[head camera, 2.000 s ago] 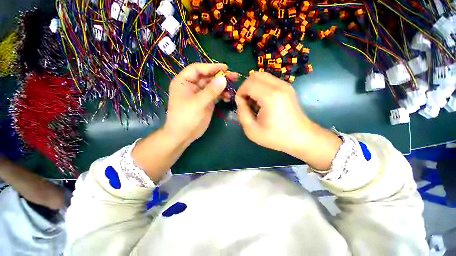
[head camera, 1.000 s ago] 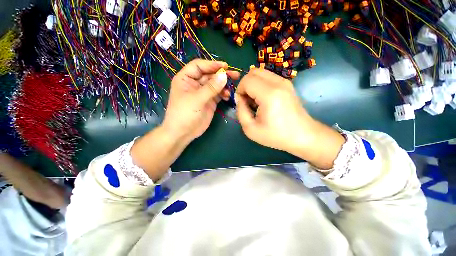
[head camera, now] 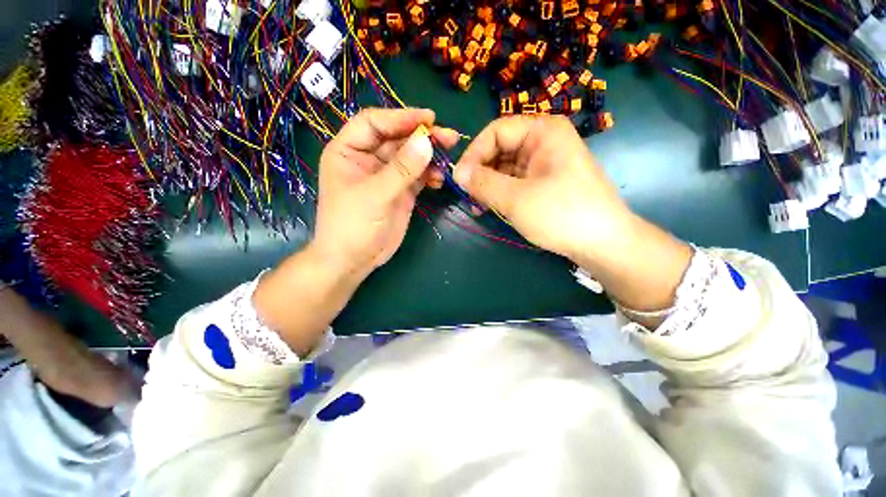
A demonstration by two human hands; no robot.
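Note:
My left hand (head camera: 374, 184) pinches a small orange connector housing (head camera: 424, 130) between thumb and forefinger, mostly hidden by the fingertips. Thin wires run from it toward my right hand. My right hand (head camera: 544, 180) pinches a dark blue wire (head camera: 466, 192) between thumb and forefinger, just right of the left fingertips. Red wires (head camera: 486, 230) hang in a curve below the hands. A white connector (head camera: 587, 281) shows partly under my right wrist.
Part-made harnesses (head camera: 262, 126) lie at back left, red wires (head camera: 83, 218) at far left. Loose black-and-orange housings (head camera: 554, 87) lie behind my hands. Harnesses with white connectors (head camera: 785, 130) lie at right. Another person's arm (head camera: 58, 354) is at lower left.
My right hand has shifted slightly right, its fingers reshaped around the wire. The red wires and the white connector under the right wrist now show. My left hand has moved slightly left, still pinching the housing.

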